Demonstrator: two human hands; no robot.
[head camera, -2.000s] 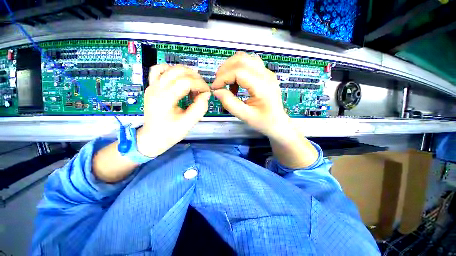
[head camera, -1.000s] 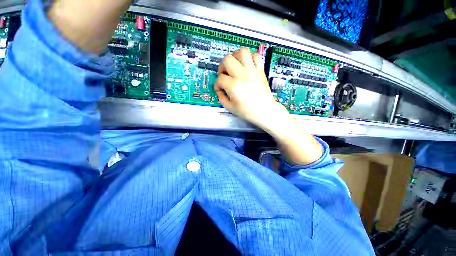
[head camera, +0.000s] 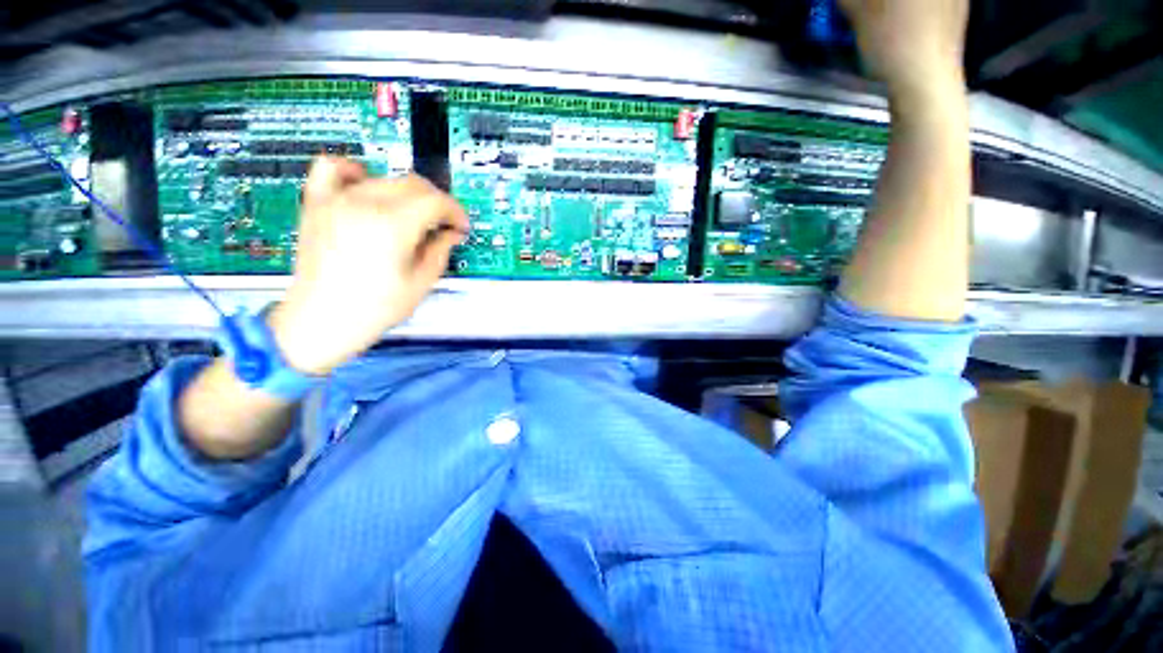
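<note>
Several green printed circuit boards (head camera: 510, 217) lie in a row between metal rails, with dark chips and a green terminal strip on their far edges. My left hand (head camera: 370, 249) is over the board left of centre, its fingers curled towards the thumb; whether it holds a small part cannot be told. A blue wrist strap (head camera: 262, 361) with a cord is on that wrist. My right hand (head camera: 906, 32) reaches across the right board to the far side and is cut off by the top edge; its fingertips are hidden.
The near rail (head camera: 574, 310) runs between me and the boards; the far rail (head camera: 612, 58) runs behind them. A bit of blue from a dark bin (head camera: 826, 19) shows beside my right hand. Red blocks (head camera: 685, 124) stand at board corners. A cardboard box (head camera: 1103, 485) is below right.
My left hand has come back from beyond the top left edge to over a board. My right hand has left the middle board and moved up and right to the far side. The view has shifted.
</note>
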